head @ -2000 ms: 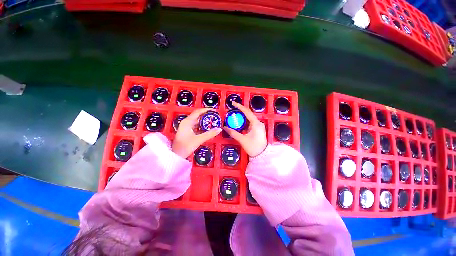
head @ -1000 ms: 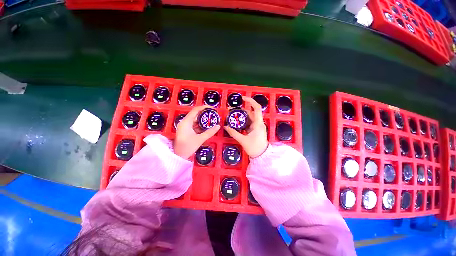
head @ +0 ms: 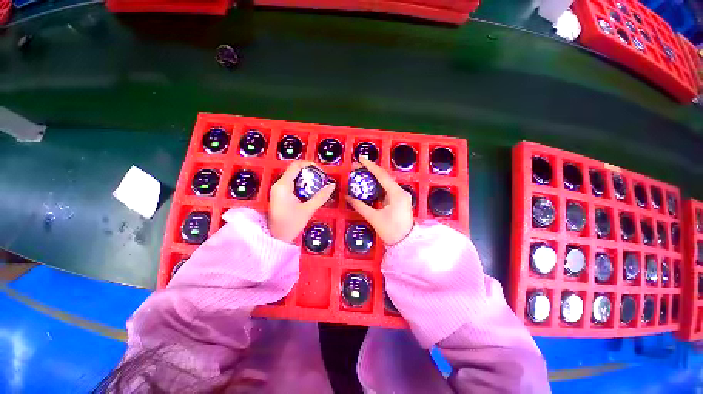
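Note:
My left hand [head: 290,206] holds a round watch body [head: 311,183] between thumb and fingers above the red working tray [head: 333,314]. My right hand [head: 391,212] holds a second watch body [head: 362,185] beside it. Both faces point up and show pale marks on dark; details are blurred. The two watches are close but apart. The tray pockets hold several dark watch bodies, many with small green marks. One pocket [head: 313,286] in the front row is empty. My hands and pink sleeves hide some pockets.
A neighbouring red tray [head: 519,238] with dark and whitish discs lies to the right. A white paper slip [head: 138,191] lies left of the working tray. A loose dark disc [head: 227,55] lies on the green surface [head: 347,85]. Red trays [head: 370,6] stand along the far side.
The right watch's display went from lit blue to a dark dial, and both faces now look paler. The left watch has tilted and moved slightly left. The loose disc has shifted left in view.

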